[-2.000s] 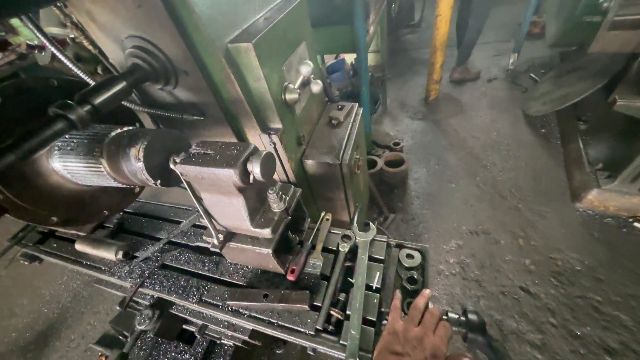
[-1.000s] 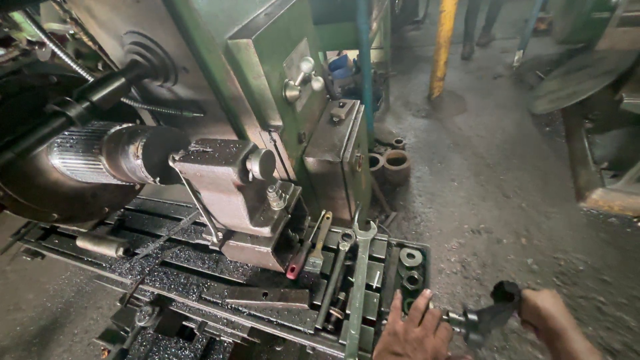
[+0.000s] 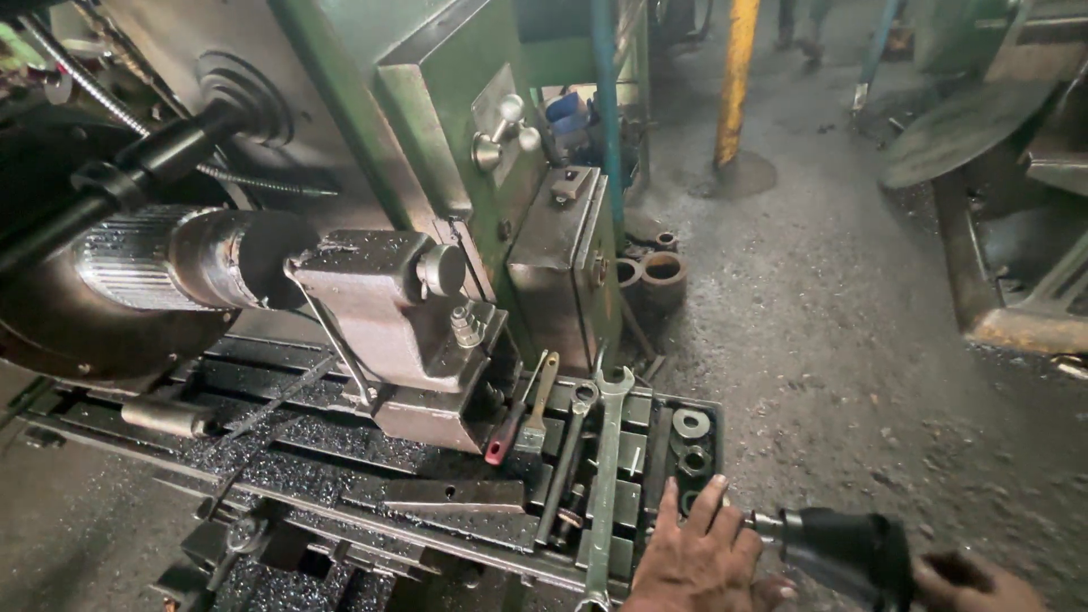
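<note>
My left hand (image 3: pixel 701 552) rests with spread fingers on the end of the machine table, beside metal washers (image 3: pixel 691 422) and a nut. My right hand (image 3: pixel 977 582), partly cut off by the lower edge, is at a dark crank handle (image 3: pixel 846 548) on the table's end shaft; blur hides whether its fingers are closed on it. Left of my left hand lie an open-ended wrench (image 3: pixel 609 467), a ring spanner (image 3: pixel 565 467), a brush (image 3: pixel 538 412) and a red-handled tool (image 3: pixel 504 438). A ridged metal cylinder (image 3: pixel 140 255) is held against the tailstock (image 3: pixel 374 297).
Metal chips cover parts of the slotted table (image 3: pixel 297 463), where a flat steel bar (image 3: pixel 455 495) lies. Behind stands the green machine body (image 3: pixel 442 127). Hollow metal rings (image 3: pixel 663 276) sit on the floor near a yellow post (image 3: pixel 735 85). A person's legs show far back.
My right hand came into view at the crank handle and is now lower. The handle has changed its angle. My left hand stays at the table's end.
</note>
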